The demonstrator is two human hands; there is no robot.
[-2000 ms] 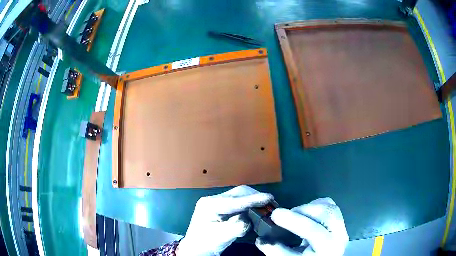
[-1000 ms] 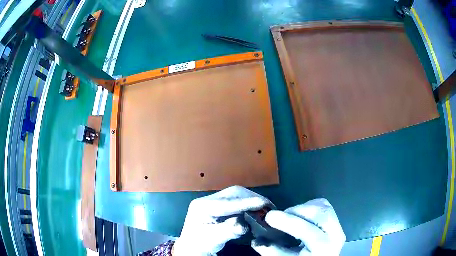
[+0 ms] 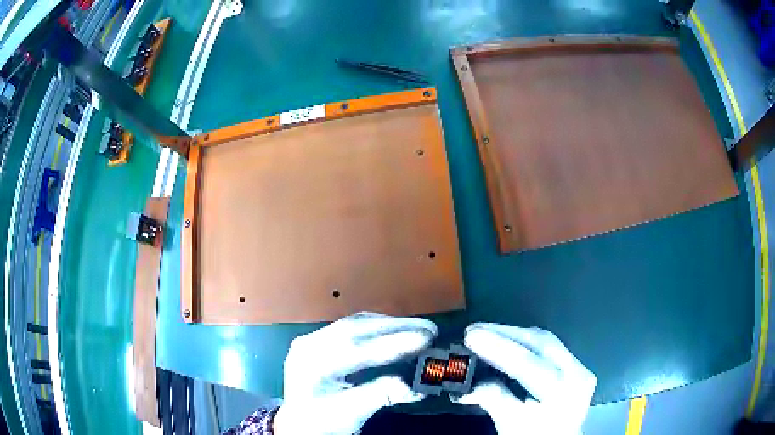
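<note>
A small dark grey inductor case (image 3: 444, 371) is held at the bottom centre. Its open side faces up towards me and shows two copper windings side by side. My left hand (image 3: 357, 370), in a white glove, grips the case from the left. My right hand (image 3: 531, 374), also gloved in white, grips it from the right. The fingertips touch the case's two sides; parts of its edges are hidden by them. Both hands are just in front of the left bakelite tray's near edge.
The left bakelite tray (image 3: 314, 212) and the darker right bakelite tray (image 3: 603, 140) lie on the green bench. Black tweezers (image 3: 382, 70) lie behind them. A cased inductor (image 3: 146, 228) sits on a plain brown strip (image 3: 146, 323). Cased blocks stand on orange strips (image 3: 153, 59) on the side belt.
The case has turned between my hands, so its open side with both copper windings now shows. My hands have moved to either side of it. The view has shifted slightly.
</note>
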